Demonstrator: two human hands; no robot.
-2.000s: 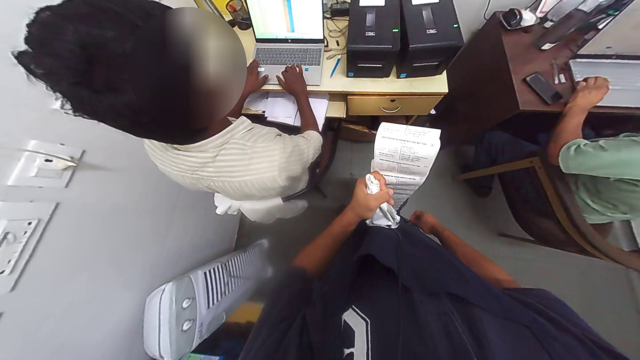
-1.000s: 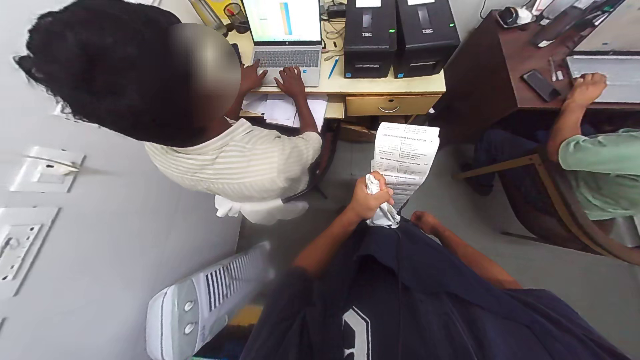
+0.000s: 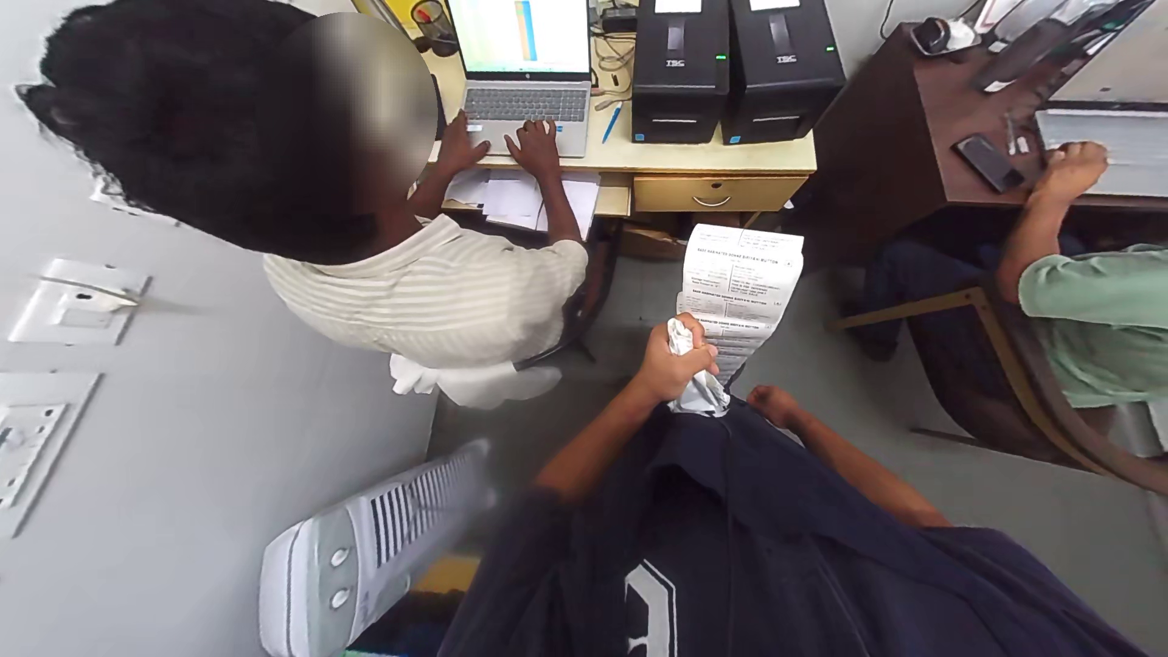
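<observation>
My left hand (image 3: 675,359) is closed around a crumpled part of a white printed paper strip (image 3: 737,274), in front of my dark shirt. The strip's flat upper part bears printed writing and stands out beyond the fist, towards the desk. Beside it, a little to the right and lower, is my right hand (image 3: 774,404); its fingers are mostly hidden by the paper and shirt, so whether it holds anything cannot be told.
A person types on a laptop (image 3: 525,100) at a wooden desk (image 3: 712,157). Two black TSC label printers (image 3: 680,82) stand on it. At right, another seated person rests a hand on a brown desk (image 3: 976,182) near a phone (image 3: 988,164). A white ribbed appliance (image 3: 365,547) stands lower left.
</observation>
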